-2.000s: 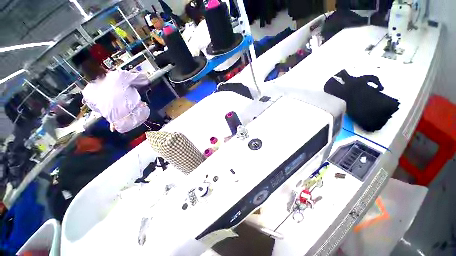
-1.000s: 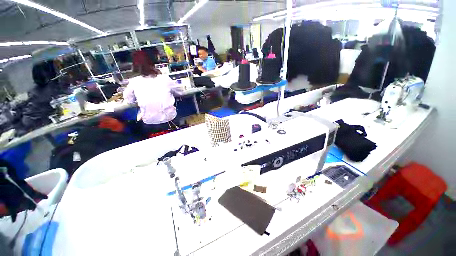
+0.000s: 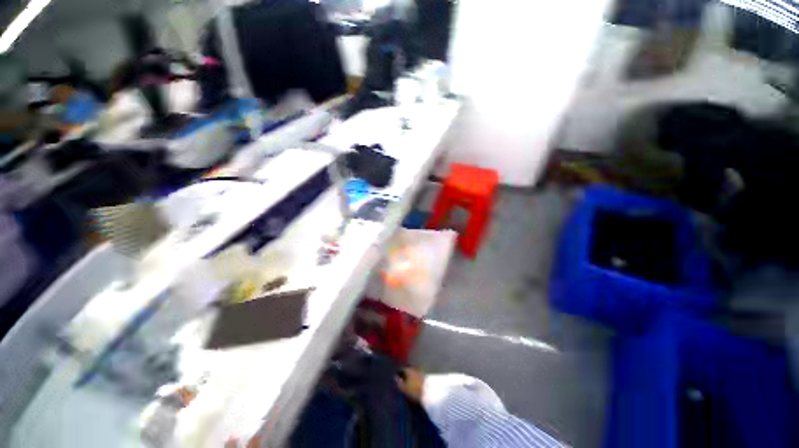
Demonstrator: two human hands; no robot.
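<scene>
The view is strongly blurred. My right hand (image 3: 410, 382) shows small at the bottom centre, beside dark cloth at my lap, with a pale striped sleeve behind it; its fingers are too blurred to read. My left hand cannot be made out. A brown-grey flat rectangle (image 3: 259, 318) lies on the white sewing table (image 3: 302, 357). The white sewing machine (image 3: 276, 179) stands behind it. A black fabric piece (image 3: 370, 164) lies farther along the tables.
A red stool (image 3: 470, 185) stands on the grey floor beyond the table's edge. A pale bag with orange print (image 3: 405, 268) hangs under that edge. Blue crates (image 3: 574, 262) stand at the right, one holding black pieces. Another red stool (image 3: 400, 334) is partly under the table.
The view has swung right and down. The tables have shifted left in the picture, and the floor, blue crates and my right hand and sleeve have come into view.
</scene>
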